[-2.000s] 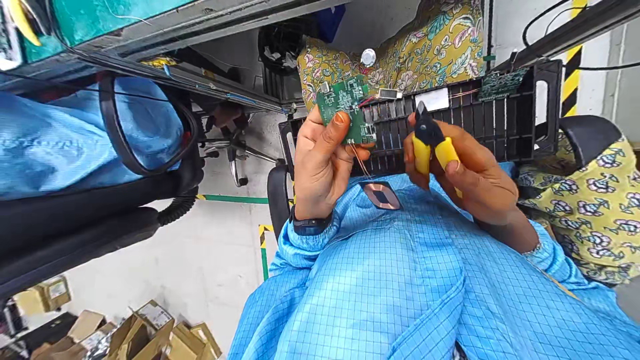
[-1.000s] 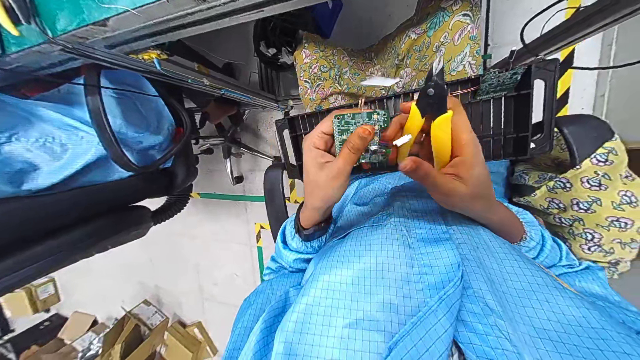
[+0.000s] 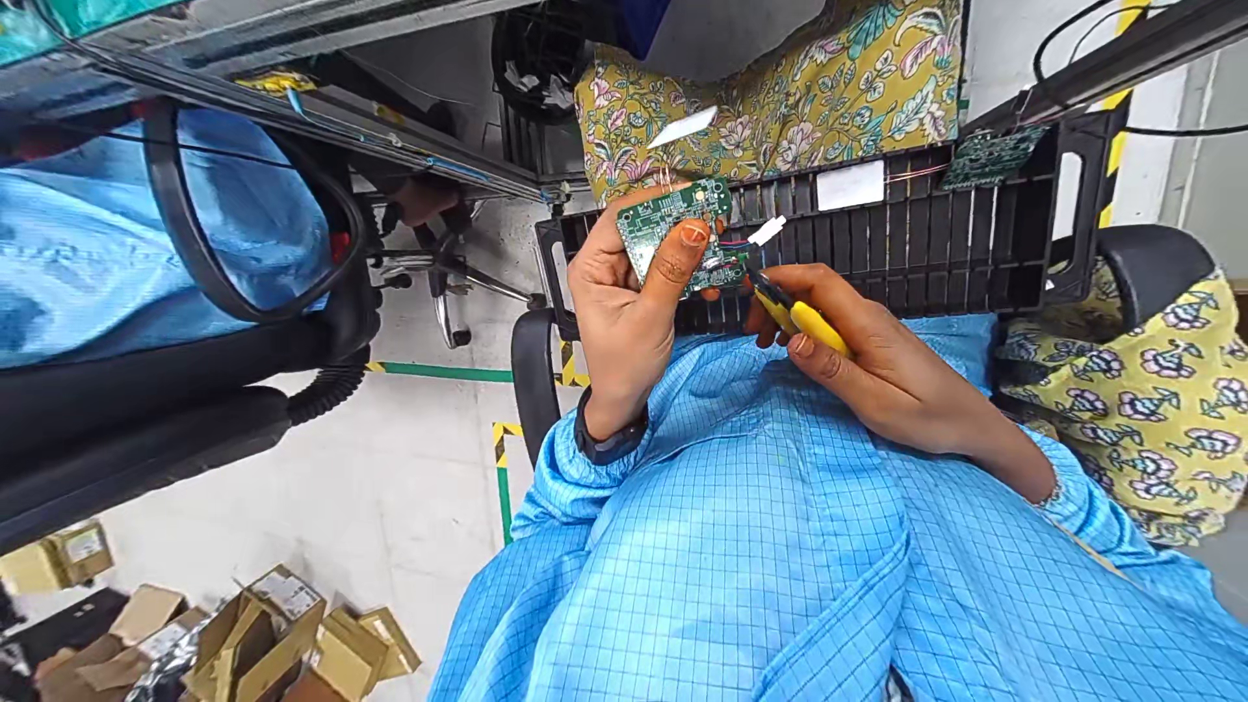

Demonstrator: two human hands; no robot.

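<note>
My left hand [image 3: 634, 302] holds a green circuit board [image 3: 673, 219], its thumb pressed on the face. From the board's right side a short pair of wires runs to a white connector [image 3: 767, 231]. A flat white piece [image 3: 683, 127] stands off the board's upper edge on thin wires. In my right hand [image 3: 863, 361] are yellow-handled side cutters [image 3: 795, 314], their dark jaws at the board's lower right corner. Whether the jaws touch the board or a wire cannot be told.
Beyond my hands lies a black slotted crate [image 3: 936, 234] with another circuit board [image 3: 994, 156], wired to a white pad [image 3: 850, 185]. A bench frame [image 3: 390, 127] crosses the upper left. A black chair armrest [image 3: 534, 380] is beside my left arm. Cardboard boxes [image 3: 249, 624] lie on the floor.
The cutters have swung from pointing upward to pointing at the board's lower right corner. The coil that hung below the board two seconds ago no longer shows there; the board has been turned.
</note>
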